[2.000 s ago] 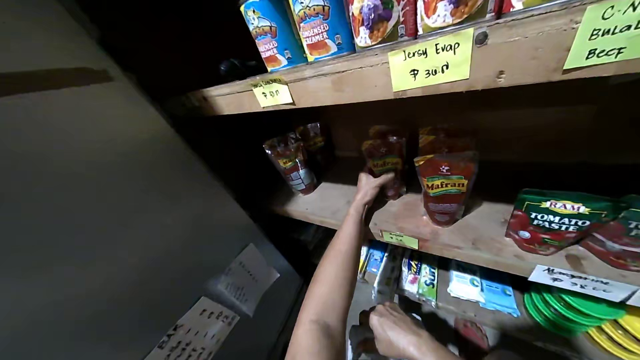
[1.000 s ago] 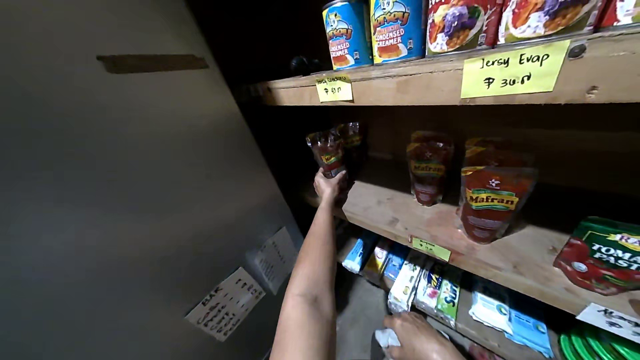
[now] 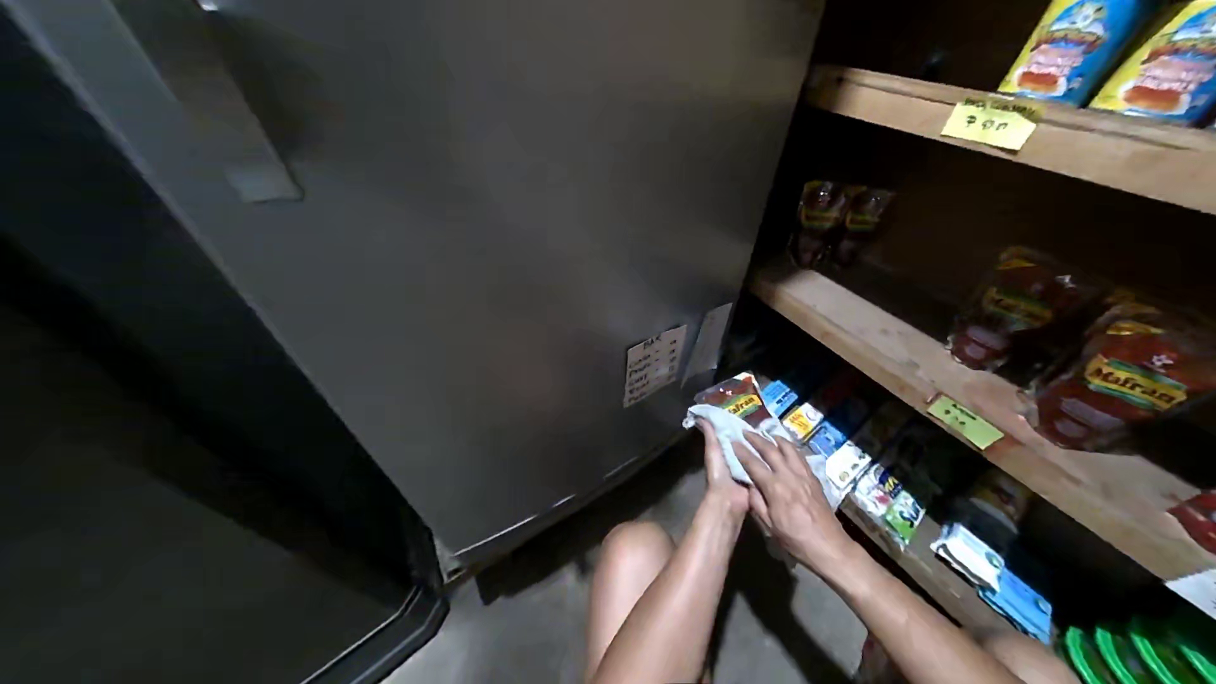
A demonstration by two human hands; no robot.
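Observation:
My left hand holds a red Mafran sauce pouch in front of the lower shelf, its fingers partly hidden. My right hand presses a pale cloth against the pouch, covering its lower part. More Mafran pouches stand on the wooden shelf: a pair at its far left end, one further right, and others nearer.
A grey metal door with a handwritten paper stands at left. Sachets line the lower shelf, near green-edged round items. Creamer packages stand on the upper shelf. My knee is below.
My left hand has come away from the shelf's left end with a pouch. My right hand has brought the cloth up to it. The view has swung left.

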